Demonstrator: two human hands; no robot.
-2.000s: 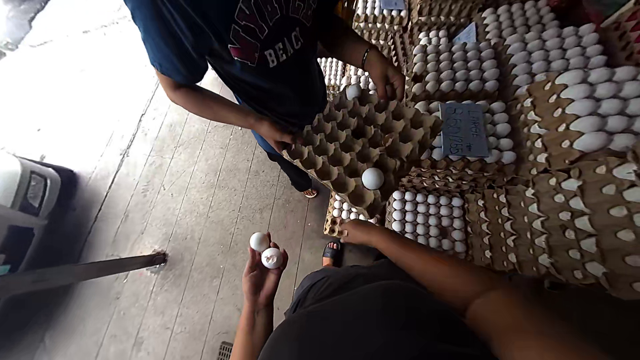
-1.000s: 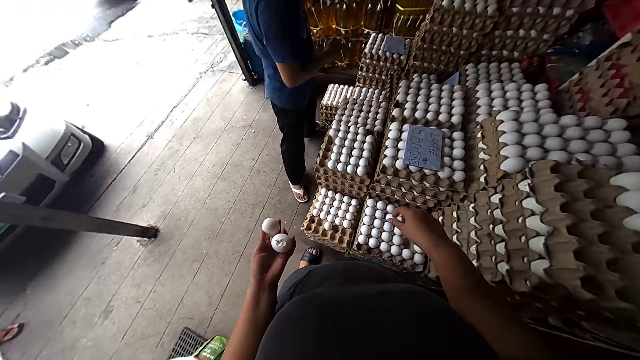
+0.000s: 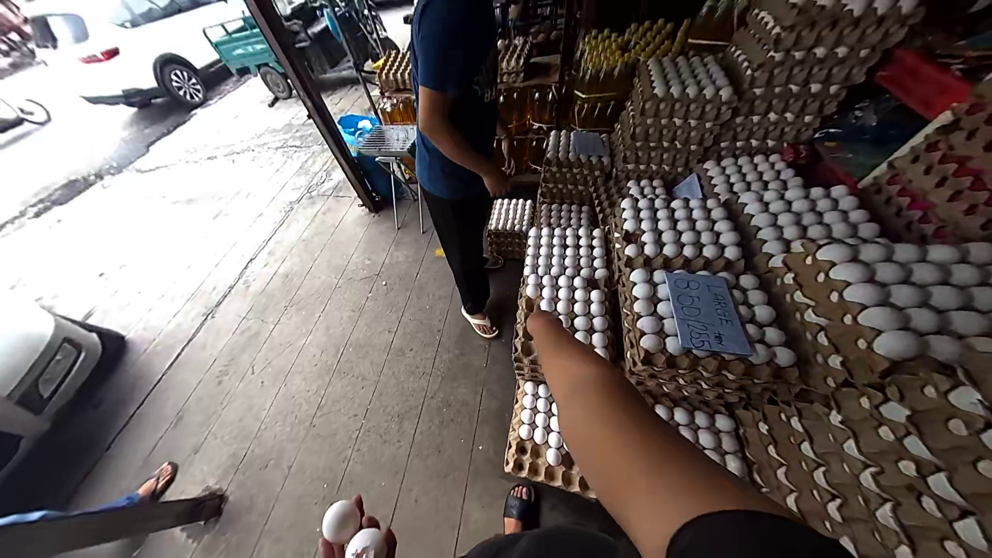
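Low in the view, my left hand (image 3: 358, 527) holds two white eggs (image 3: 341, 521); the lower one has a marked or broken patch on its shell. My right arm reaches forward over stacked cardboard egg trays, and my right hand (image 3: 546, 319) is at the left edge of a tray of white eggs (image 3: 573, 256). The fingertips are hard to make out, so its grip is unclear. Just below, a lower tray (image 3: 542, 463) holds eggs and has some bare cups along its near edge. A blue handwritten price card (image 3: 707, 314) lies on the eggs to the right.
A person in a blue shirt (image 3: 446, 101) stands beyond the stacks. Tall stacks of egg trays (image 3: 860, 457) fill the right side. Bottles of yellow liquid (image 3: 604, 81) stand at the back. A metal post (image 3: 318, 108), a white vehicle (image 3: 46, 372) and someone's foot (image 3: 159, 480) are at left.
My right hand has moved forward, from a near tray to one farther away. The other person held a mostly bare tray two seconds ago and no longer does. The view has swung upward.
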